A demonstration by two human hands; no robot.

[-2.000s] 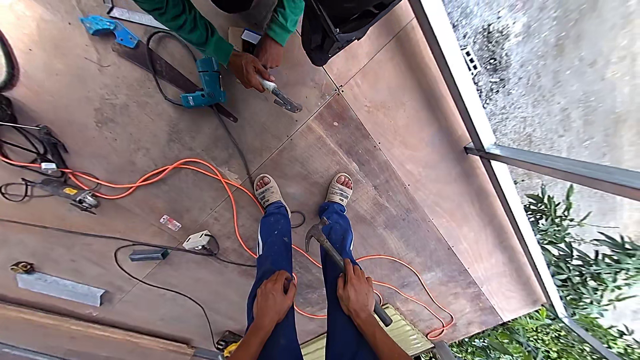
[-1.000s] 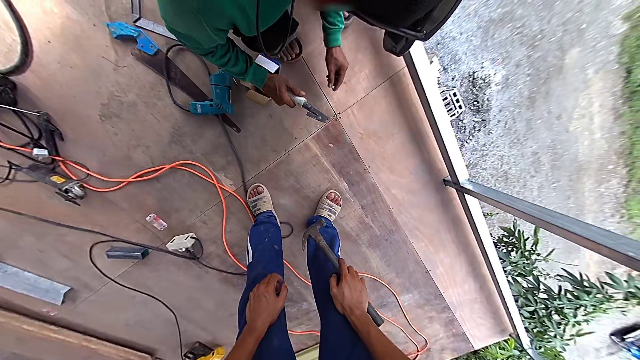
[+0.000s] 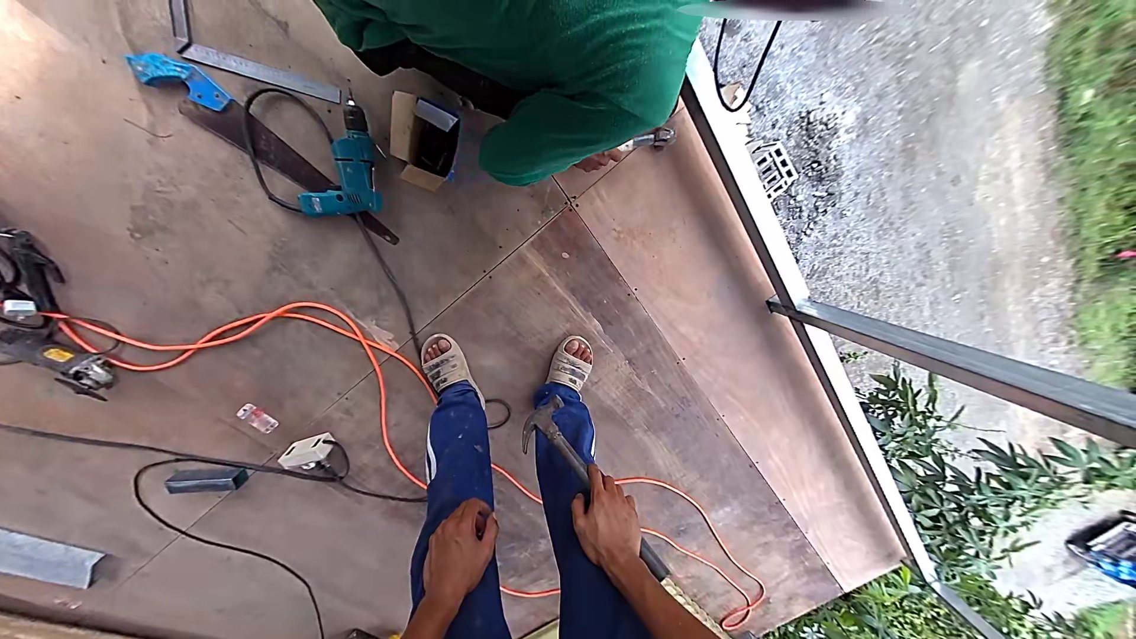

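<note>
My right hand (image 3: pixel 609 522) grips the shaft of a claw hammer (image 3: pixel 568 454), which lies along my right leg with its head just below the knee area, toward the foot. My left hand (image 3: pixel 461 548) rests on my left thigh with curled fingers; nothing shows in it. Ahead, a co-worker in a green top (image 3: pixel 577 80) bends over the plywood floor (image 3: pixel 497 311), a hand tool (image 3: pixel 655 138) with a metal head by the person's hand. A teal corded drill (image 3: pixel 353 173) lies across a handsaw (image 3: pixel 275 153) with a blue handle, beside an opened cardboard box (image 3: pixel 424 142).
An orange extension cord (image 3: pixel 382 390) loops across the floor and around my legs. An angle grinder (image 3: pixel 62 355) lies at the left, near a socket box (image 3: pixel 306 451) and a metal tube piece (image 3: pixel 206 480). At the right, a steel edge beam (image 3: pixel 834 382) borders a drop to the ground.
The co-worker has moved right, toward the floor's edge, and bends lower. The box beside the drill has come into full view. My hands stay on my legs, the hammer still in the right one.
</note>
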